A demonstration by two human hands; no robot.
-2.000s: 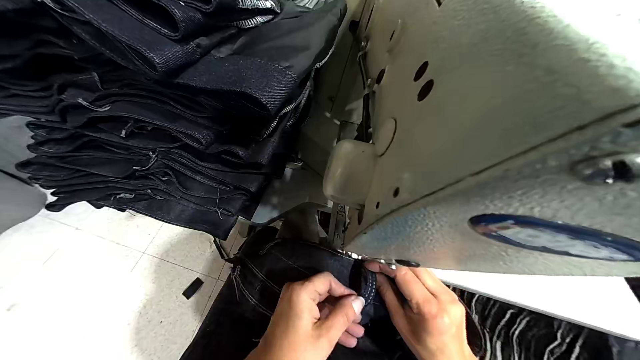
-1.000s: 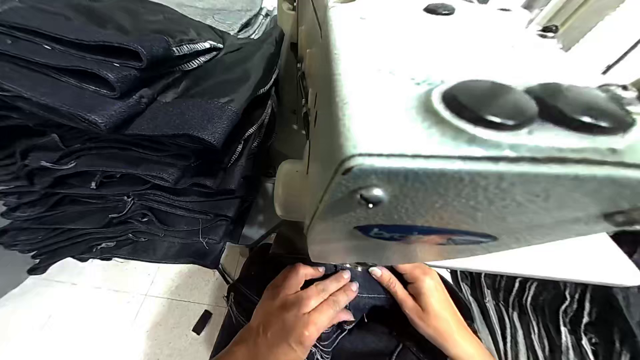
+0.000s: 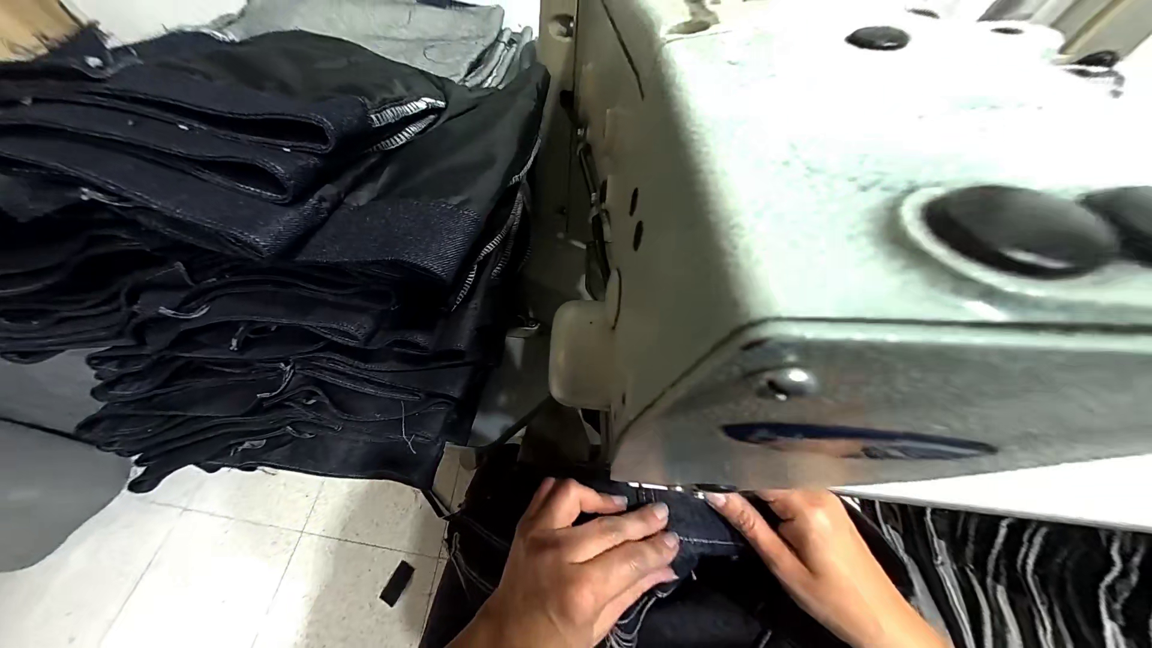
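An industrial sewing machine (image 3: pixel 900 405) fills the right and centre of the view. Below its head lies a dark denim garment piece (image 3: pixel 706 531) with light stitching. Spread over the fabric, my left hand (image 3: pixel 585 558) presses it with its fingertips just left of a seam. My right hand (image 3: pixel 810 549) grips the fabric's edge on the right between thumb and fingers, close under the machine head. The lower edge of the head hides the needle and presser foot.
At the left stands a tall stack of folded dark denim pieces (image 3: pixel 387 225). Grey fabric (image 3: pixel 369 36) lies behind it. More dark pieces with pale edges (image 3: pixel 1017 576) are packed at the lower right. A small black scrap (image 3: pixel 396 583) is on the tiled floor (image 3: pixel 216 567).
Two seconds ago the left fingers pinched the fabric beside the right hand; now they lie spread flatter on it. The view has shifted to show more of the machine's top.
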